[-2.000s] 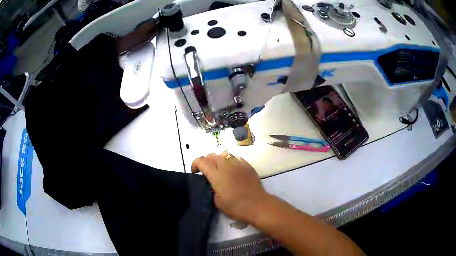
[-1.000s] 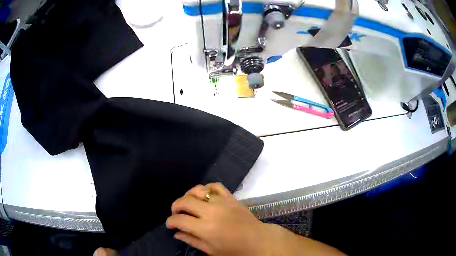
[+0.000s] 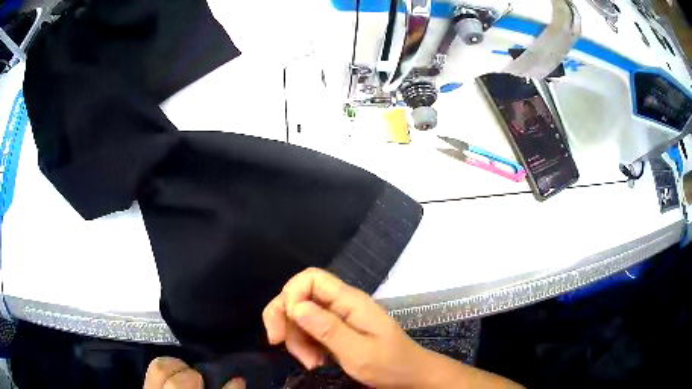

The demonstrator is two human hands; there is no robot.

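Observation:
The black garment piece (image 3: 250,220) lies across the table, with a pale-striped band at its right end and its near part over the front edge. My left hand (image 3: 176,375) is cut off by the bottom edge; its fingertips grip the cloth's near part. My right hand (image 3: 330,323) is over the near part of the cloth, fingers curled and thumb near the index finger; whether it pinches anything is hidden. The presser foot (image 3: 363,97) of the lockstitch machine stands behind the cloth, beside a yellow block (image 3: 397,125).
Thread snips (image 3: 485,161) with blue and pink handles lie right of the block. A lit smartphone (image 3: 531,137) leans by the machine. A cloth strip (image 3: 558,45) hangs over the head. More dark cloth (image 3: 91,114) is heaped at left. A ruler tape (image 3: 485,301) edges the table.
The view has shifted down since the oldest frame. The garment piece was drawn toward the front edge, away from the machine. My right hand left the striped end; my left fingertips came into view.

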